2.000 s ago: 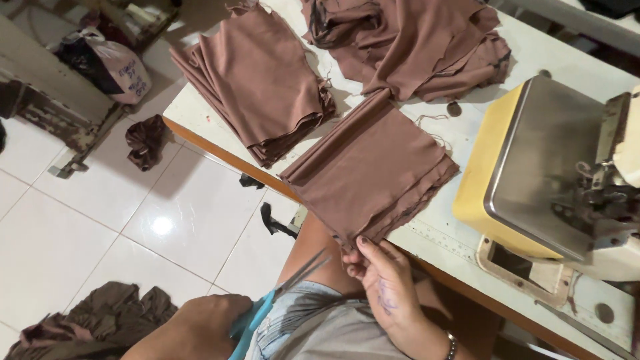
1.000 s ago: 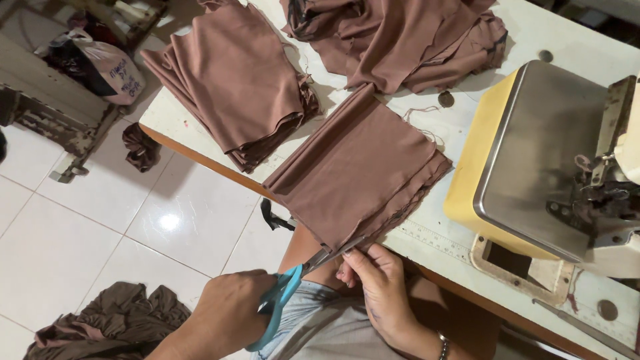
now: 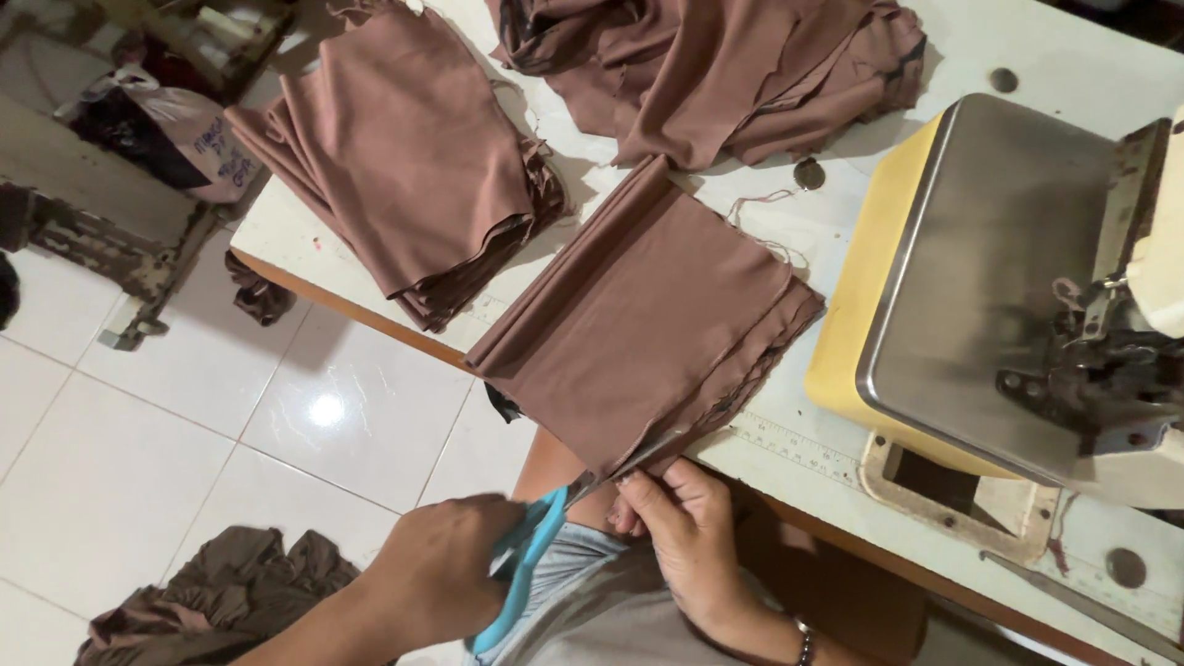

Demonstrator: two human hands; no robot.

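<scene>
My left hand (image 3: 444, 566), at the lower middle, grips scissors with turquoise handles (image 3: 529, 583). Their blades lie along the lower edge of a folded brown fabric stack (image 3: 620, 314), near its bottom corner. Beside the blades, my right hand (image 3: 680, 527) pinches the edge of that fabric between thumb and fingers; a dark bracelet circles the wrist. The stack rests on the white table and its lower corner overhangs the front edge. A second brown fabric stack (image 3: 407, 157) is to the upper left, and a loose brown fabric pile (image 3: 712, 74) is at the top.
A sewing machine (image 3: 1138, 277) with a yellow and metal housing (image 3: 980, 277) stands at the right. A ruler strip (image 3: 795, 449) runs near the front edge of the white table (image 3: 305, 227). Dark crumpled cloth (image 3: 222, 592) and a tied plastic bag (image 3: 176, 129) are at the left.
My left hand has brought the scissors up and right to the fabric edge, and the blades have moved further along it. My right hand keeps its pinch near the corner.
</scene>
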